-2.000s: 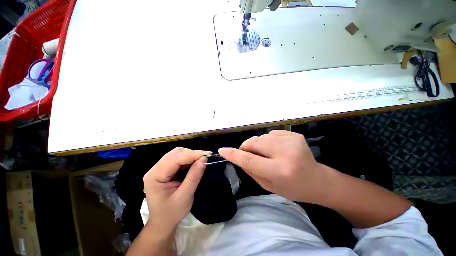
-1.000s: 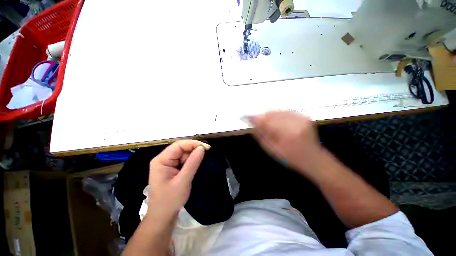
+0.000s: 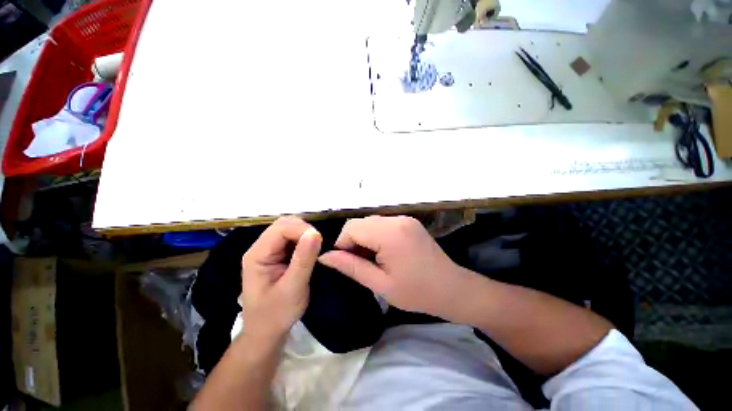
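Black fabric [image 3: 341, 309] lies bunched on the lap, with off-white fabric [image 3: 309, 353] beside it at the left. My left hand [image 3: 281, 273] pinches the top of the black fabric between thumb and forefinger. My right hand [image 3: 393, 261] is close to its right, thumb and fingers pinched together at the black fabric; what lies between those fingertips is too small to tell. Dark tweezers [image 3: 544, 79] lie on the machine bed, right of the needle and presser foot [image 3: 416, 60].
The white table's wooden front edge [image 3: 241, 222] runs just beyond my hands. A red basket [image 3: 120, 104] with purple-handled scissors stands at the left. Black-handled scissors [image 3: 695, 148] lie at the right table end. A cardboard box [image 3: 36, 329] is below left.
The tweezers now lie on the machine bed. My right hand moved from the fabric out over the table edge, then back beside my left hand. My left hand keeps its pinch.
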